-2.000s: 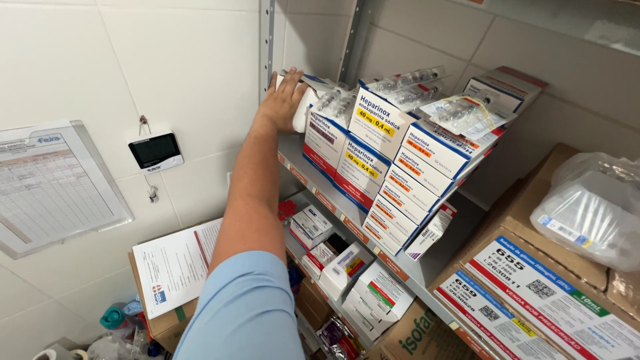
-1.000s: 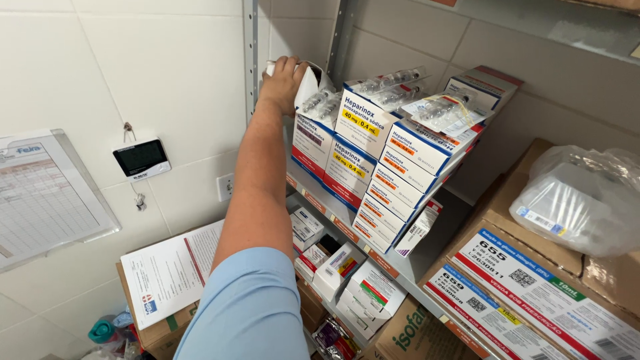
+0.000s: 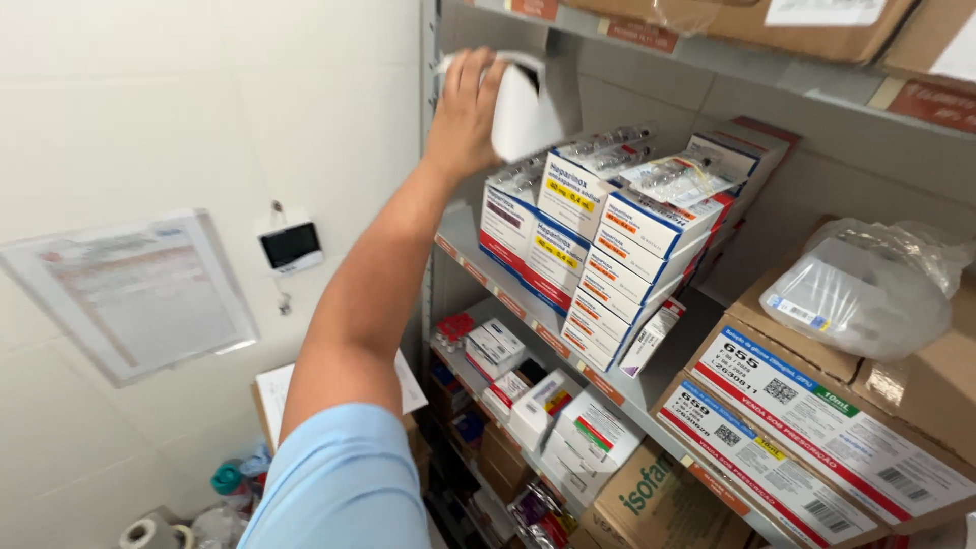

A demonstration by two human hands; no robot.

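Observation:
My left hand [image 3: 467, 114] is raised beside the shelf upright, its fingers over the top of a white container [image 3: 526, 114] that is blurred and shows a dark opening. The container is above the front left corner of the middle shelf, just over the Heparinox boxes [image 3: 507, 217]. Clear-wrapped syringes [image 3: 610, 141] lie on top of these boxes. To their right, a stack of smaller Heparinox boxes [image 3: 621, 282] bears another clear packet with syringes [image 3: 679, 177]. The thumb is hidden. My right hand is out of view.
A metal shelf edge [image 3: 709, 69] with cartons runs overhead. At right, a bagged translucent plastic container [image 3: 854, 297] sits on large cartons [image 3: 823, 427]. Lower shelves hold medicine boxes [image 3: 595, 435] and red-capped vials [image 3: 455, 328]. A small display [image 3: 291, 248] and a sheet in a sleeve [image 3: 145, 297] hang on the tiled wall.
The white container, earlier at the left end behind the Heparinox boxes, has come up and to the right in my left hand. More of it shows.

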